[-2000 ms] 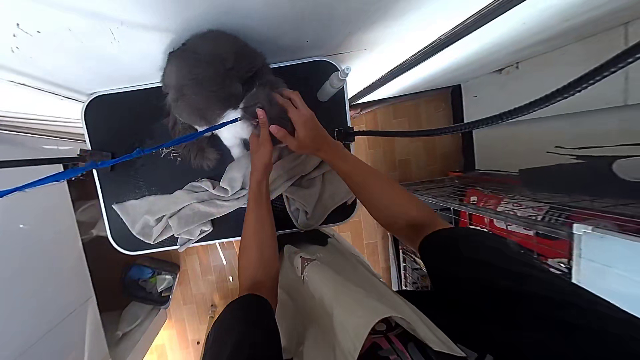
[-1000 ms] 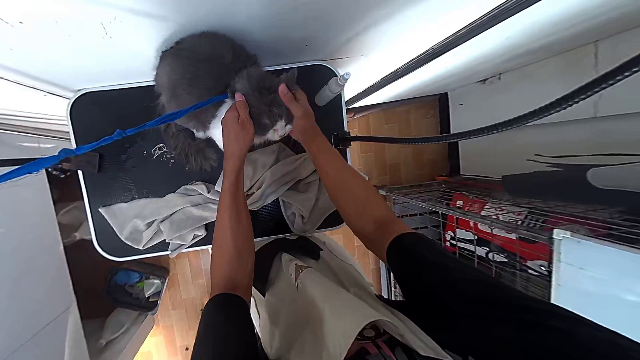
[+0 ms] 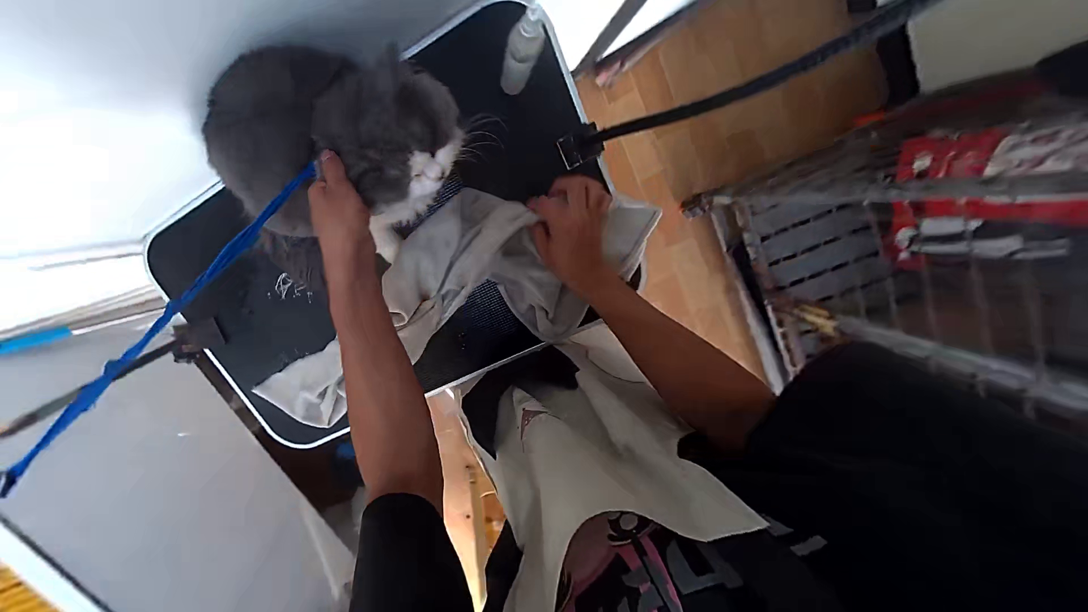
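Observation:
A grey and white cat (image 3: pixel 374 127) crouches on a black grooming table (image 3: pixel 229 297) with a pale rim, its head turned to the right. A blue leash (image 3: pixel 204 274) runs from the cat's neck to the lower left. My left hand (image 3: pixel 338 200) is at the cat's neck, by the end of the leash; whether its fingers are closed on the leash is hard to tell. My right hand (image 3: pixel 578 228) grips a light grey cloth (image 3: pixel 459 246) near the table's right edge. The cloth lies rumpled across the front of the table, below the cat's chest.
A clear bottle (image 3: pixel 523 51) lies at the table's upper right corner. A black arm (image 3: pixel 748 85) is clamped to the right edge by a clamp (image 3: pixel 580 146). A wire cage (image 3: pixel 816 255) stands at the right, with red patterned items. A white wall rises behind the cat.
My right hand has left the cat's head and moved down right onto the cloth. My left hand is now at the cat's neck. The view has shifted and tilted.

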